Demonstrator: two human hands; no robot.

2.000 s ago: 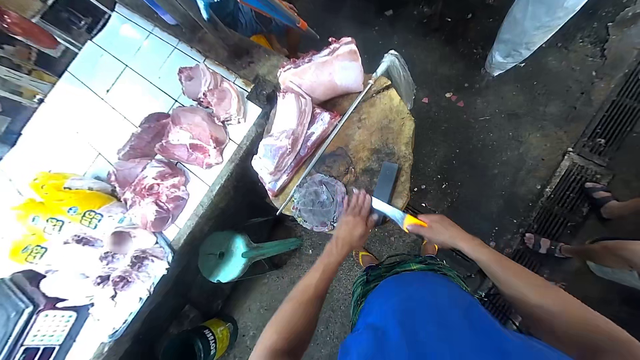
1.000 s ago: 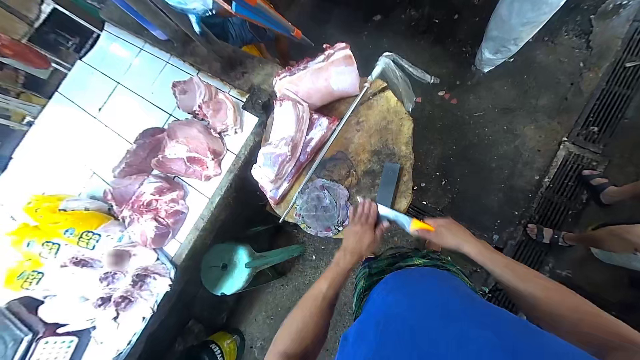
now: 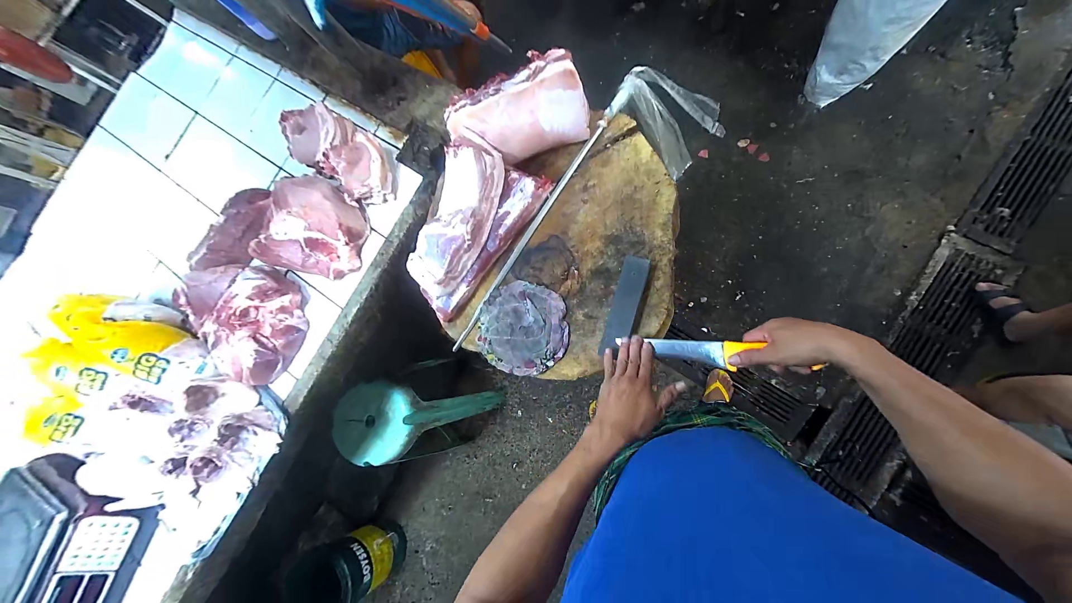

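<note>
My right hand (image 3: pixel 791 343) is closed around the yellow handle of a knife (image 3: pixel 687 349), whose blade points left. The fingers of my left hand (image 3: pixel 626 389) rest at the blade's tip, over the near end of a grey sharpening stone (image 3: pixel 628 293). The stone lies on a round wooden chopping block (image 3: pixel 628 201). Left of it on the block are a round, dark, translucent flat thing (image 3: pixel 523 328), a long thin metal rod (image 3: pixel 532 230) with plastic wrapped at its far end, a slab of pork (image 3: pixel 461 218) and a thick skin-on pork piece (image 3: pixel 523 109).
A white tiled counter (image 3: pixel 188 138) at the left holds several pork cuts (image 3: pixel 310 226), yellow printed bags (image 3: pixel 117 335) and a scale (image 3: pixel 75 536). A green plastic stool (image 3: pixel 377 423) stands below it, near a paint can (image 3: pixel 368 557). Another person's leg (image 3: pixel 1022 398) is at the right, by floor grating.
The knife and both hands have shifted slightly at the near end of the sharpening stone. My right hand keeps its hold on the handle.
</note>
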